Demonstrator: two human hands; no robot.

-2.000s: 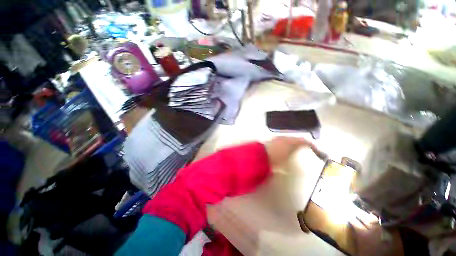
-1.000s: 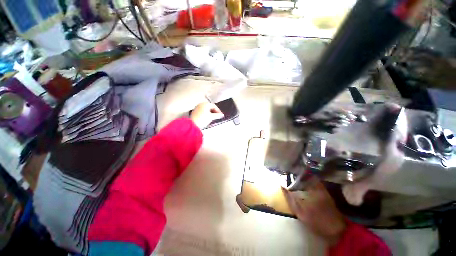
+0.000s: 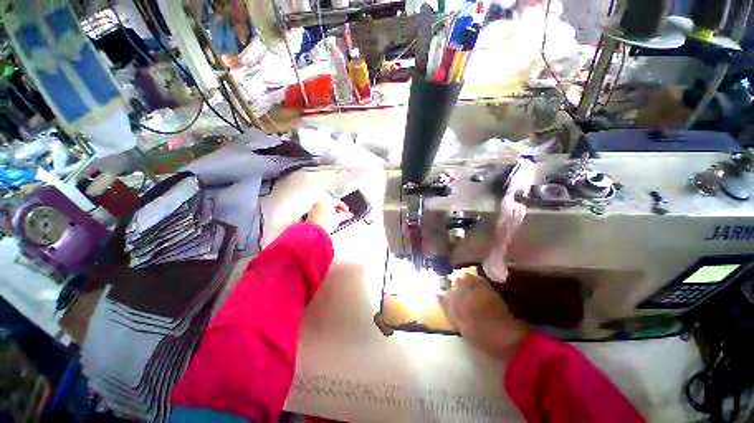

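A small dark fabric piece with rounded corners lies on the table left of the machine head. My left hand is on its left end; the fingertips are too small to tell whether they grip it. My right hand lies on the brightly lit yellowish bed area just right of the needle, palm down. The light glare and the hand hide whether any fabric is under it. The needle itself does not show clearly. The cream-grey sewing machine head stands to the right, with its lit digital panel.
Fanned stacks of grey-blue and dark cut pieces lie at the left, with a smaller pile on top. A dark pen holder stands behind the needle area. A pale thread bundle hangs over the head. Black-handled scissors lie far right.
The view has swung right and levelled, bringing the whole machine into sight. My left hand reached from mid-table to the dark piece and stays there. My right hand remains at the lit bed.
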